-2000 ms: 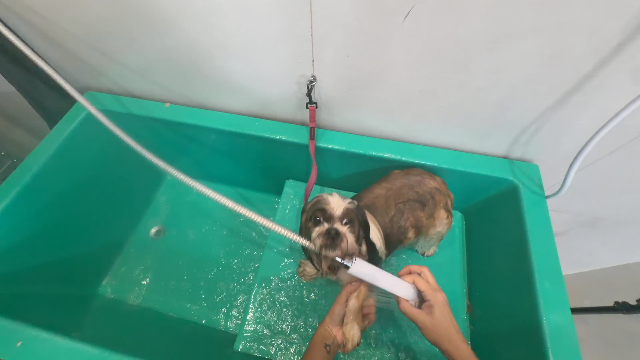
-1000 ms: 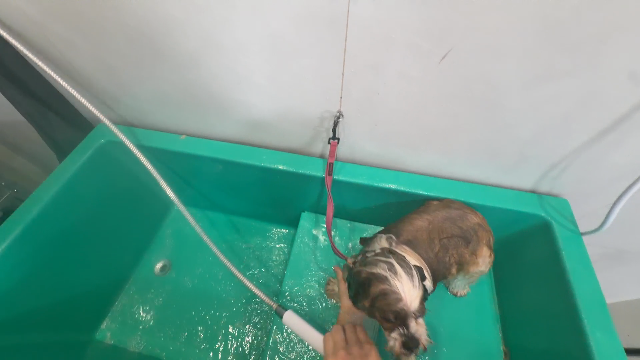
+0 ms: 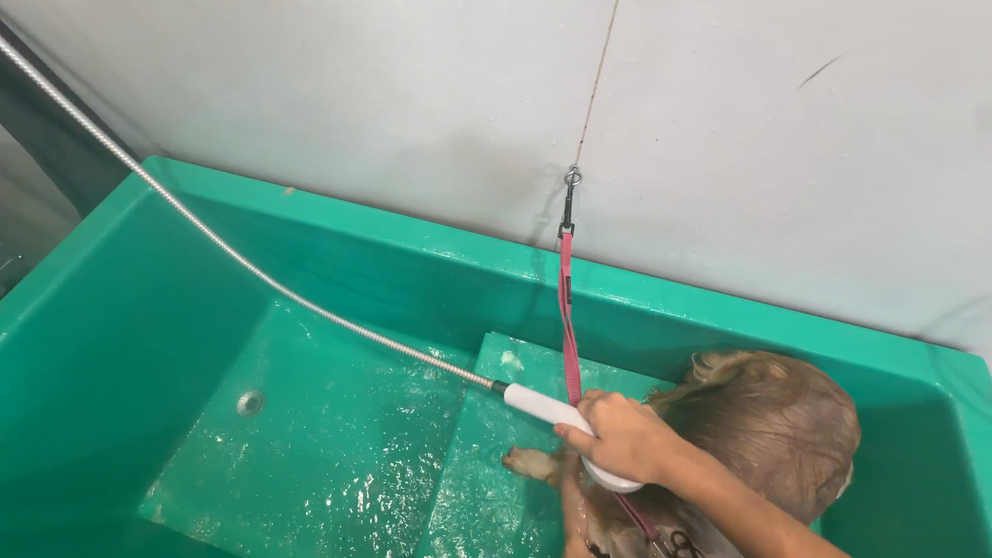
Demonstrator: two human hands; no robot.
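Note:
My right hand (image 3: 624,438) is closed around the white handle of a shower head (image 3: 554,411), held over the front of a wet brown and white dog (image 3: 775,434). The round head of the shower points down by the dog's shoulder. My left hand (image 3: 575,511) is below it, against the dog's chest or foreleg; its fingers are mostly hidden. One front paw (image 3: 531,463) of the dog rests on the raised green platform (image 3: 496,496). A pink leash (image 3: 568,325) runs up from the dog to a metal clip (image 3: 572,182) at the wall. The dog's head is not visible.
The green tub (image 3: 434,240) has a high rim along the pale wall (image 3: 387,93). Its lower floor, at left, is wet and has a round drain (image 3: 249,402). A metal shower hose (image 3: 302,302) crosses from the upper left to the handle.
The dog's head, facing up two seconds ago, has turned down and left view. My right hand has brought the shower head over the dog's front. The view is closer.

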